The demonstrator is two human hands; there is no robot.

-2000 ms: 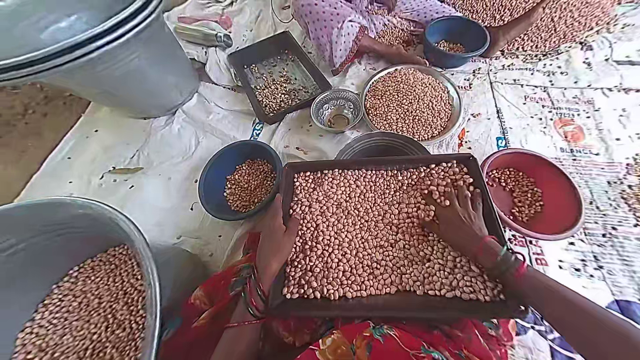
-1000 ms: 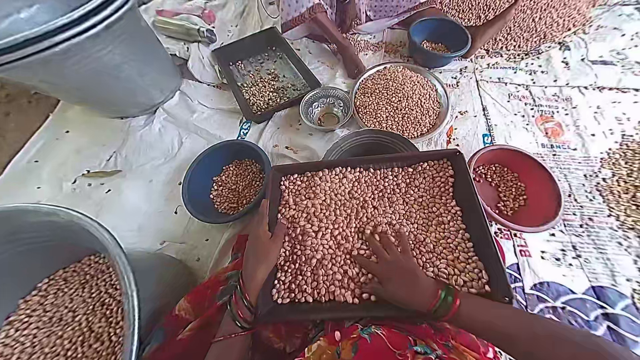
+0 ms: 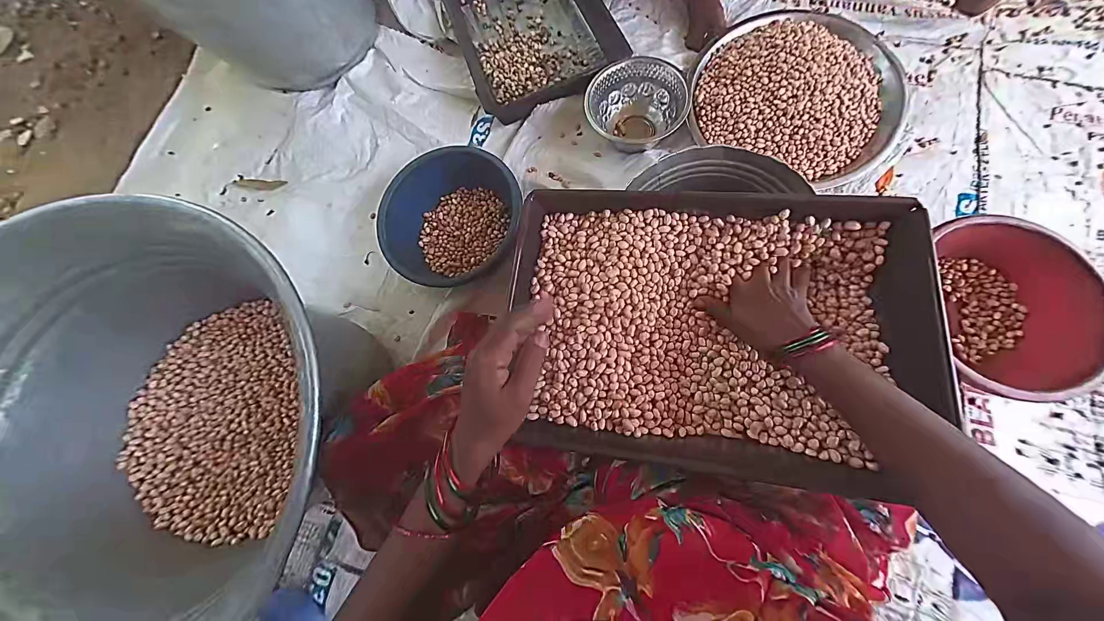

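A dark rectangular tray (image 3: 936,345) rests over my lap, filled with a layer of pinkish-brown nuts or beans (image 3: 621,328). My left hand (image 3: 502,371) lies at the tray's left rim, thumb and fingers apart, fingertips touching the nuts near the edge; whether it grips the rim is not clear. My right hand (image 3: 768,306) is spread palm down on the nuts, right of the middle, with nothing seen held in it. Bangles circle both wrists.
Left stands a big metal tub (image 3: 52,345) with nuts inside. Beyond the tray are a blue bowl (image 3: 401,216), a small metal bowl (image 3: 638,99), a second dark tray (image 3: 617,39) and a heaped metal basin (image 3: 897,95). A red bowl (image 3: 1056,319) sits at the right. Another person's foot (image 3: 705,21) shows behind.
My right hand, at the tray's right side two seconds ago, went nearer the front middle, then back toward the far side. My left hand stays at the left rim. The view has shifted.
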